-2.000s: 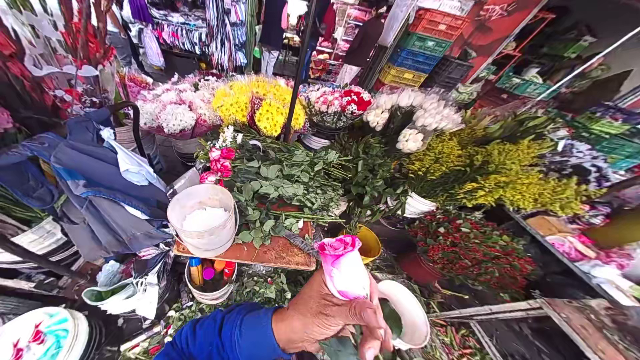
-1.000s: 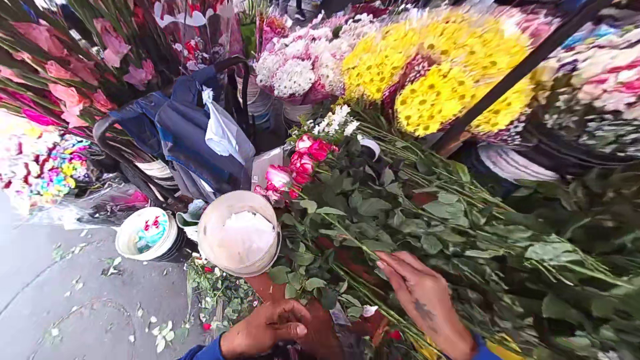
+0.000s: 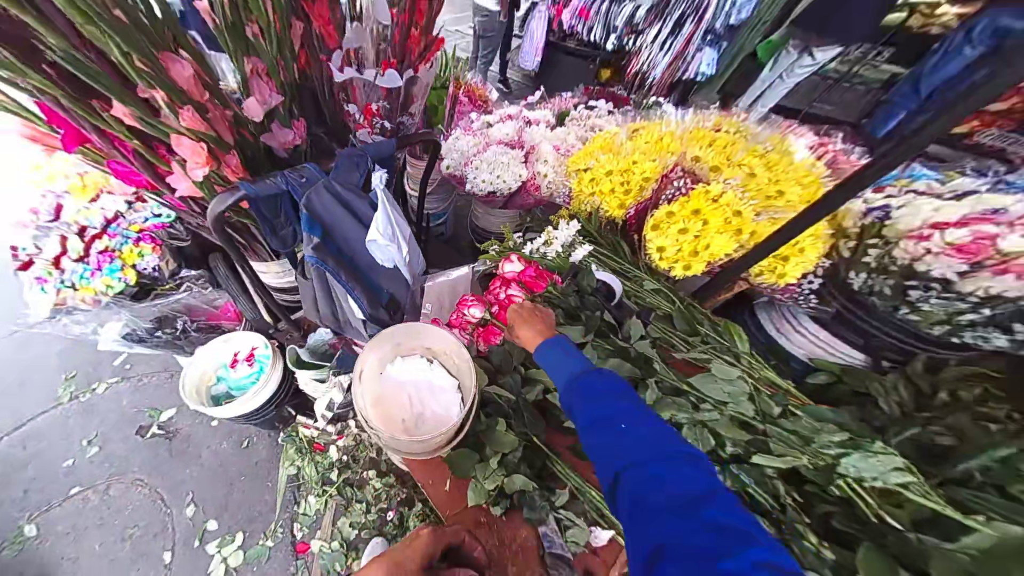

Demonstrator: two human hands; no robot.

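My right hand, its arm in a blue sleeve, reaches to a cluster of pink-and-white roses; its fingers touch the blooms, but their grip is hidden. My left hand is low at the bottom edge, partly cut off, over the reddish board; whether it holds anything cannot be told. Leafy green rose stems lie across the board to the right. A white plastic bucket with white material inside stands left of the roses. Small white flowers lie just behind the roses.
A blue backpack hangs on a black-framed cart left of the roses. Yellow daisy-like bouquets stand behind, crossed by a dark slanting pole. Another white bucket stands on the pavement at left. Cut leaves litter the ground.
Two seconds ago a hand held a single pink-and-white rose. Since one second ago my right hand has moved from the green stems to the rose blooms. The view has swung left.
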